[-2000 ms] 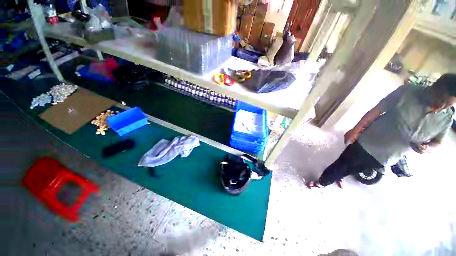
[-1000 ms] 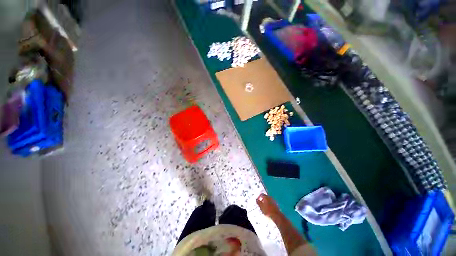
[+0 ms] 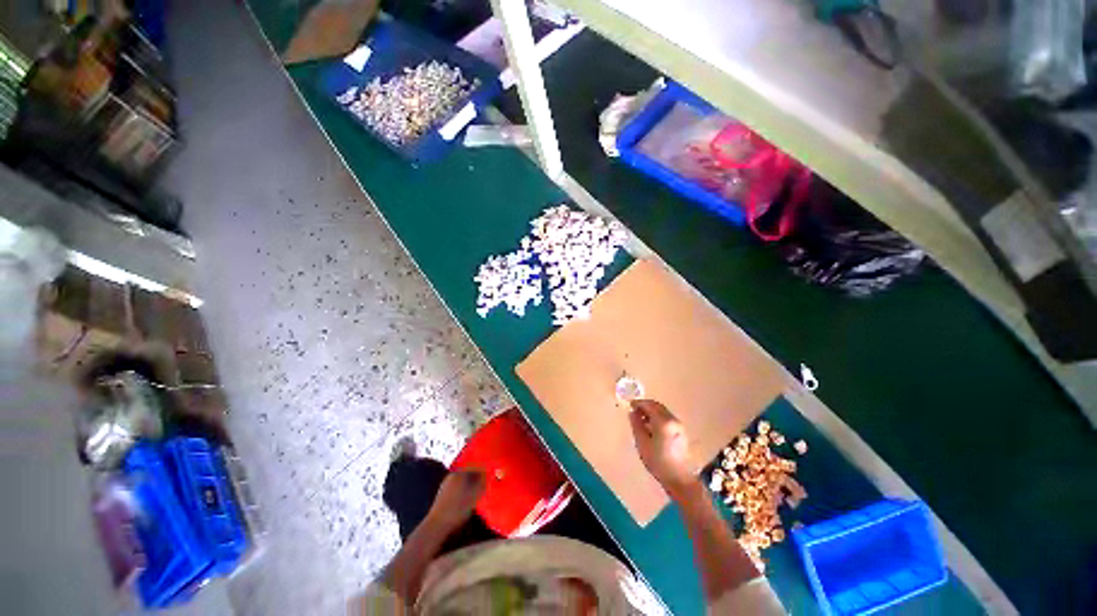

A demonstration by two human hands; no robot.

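My right hand is over the cardboard sheet, its fingertips at the near side of the small clear round dish. The fingers look bent together; whether they hold anything is too small to tell. My left hand is low, off the bench, over the red stool, with nothing visible in it. A loose pile of orange-brown pieces lies right of the sheet. Beyond the sheet lie a small grey-white pile and a larger cream pile, nearly touching.
An empty-looking blue bin stands right of the orange pile. A dark blue stock bin of whitish pieces is at the far left. A blue tray and black plastic bag lie behind the board, near a shelf post.
I have come close to the stool and board. My right hand has moved from the bench's near edge to the dish. My left hand has come into view. The phone and cloth are out of view.
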